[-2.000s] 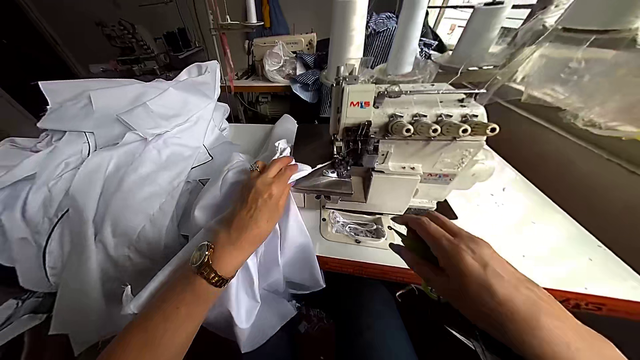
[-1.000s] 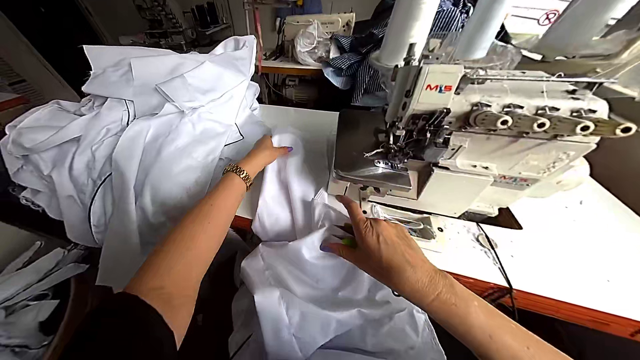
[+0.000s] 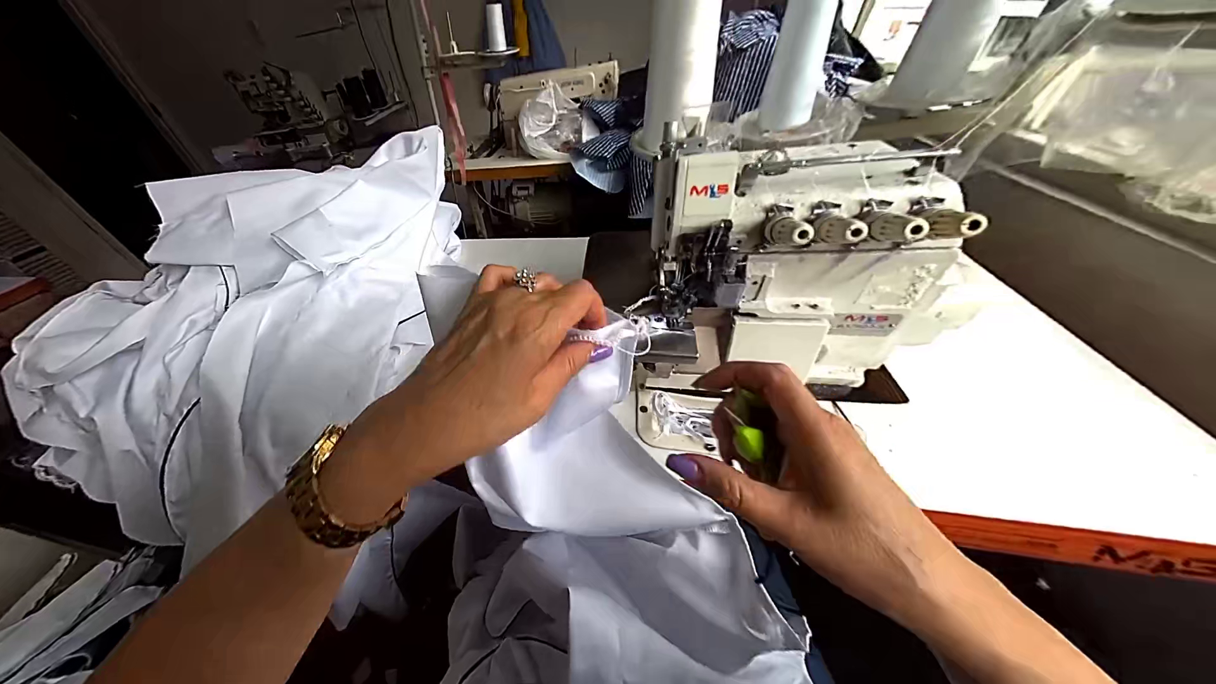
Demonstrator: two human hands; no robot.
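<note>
My left hand [image 3: 513,351] pinches the stitched edge of a white fabric piece [image 3: 579,475] between thumb and fingers, just left of the needle area of a white overlock sewing machine [image 3: 845,275]. A loose thread chain [image 3: 638,332] trails from that edge by the machine. The fabric hangs down towards my lap. My right hand [image 3: 779,456], in front of the machine, has a small green and dark tool [image 3: 750,439] tucked in its curled fingers; its kind cannot be told. The right thumb is close to the fabric's edge.
A large heap of white garment pieces [image 3: 285,285] lies on the left. Tall thread cones [image 3: 679,76] stand behind the machine. The white table [image 3: 1045,427] has an orange front edge. Another sewing machine [image 3: 560,85] stands further back.
A second ago my left hand was on fabric further from the needle area and my right hand touched the fabric. Now the left holds an edge beside the machine, and the right is off the cloth.
</note>
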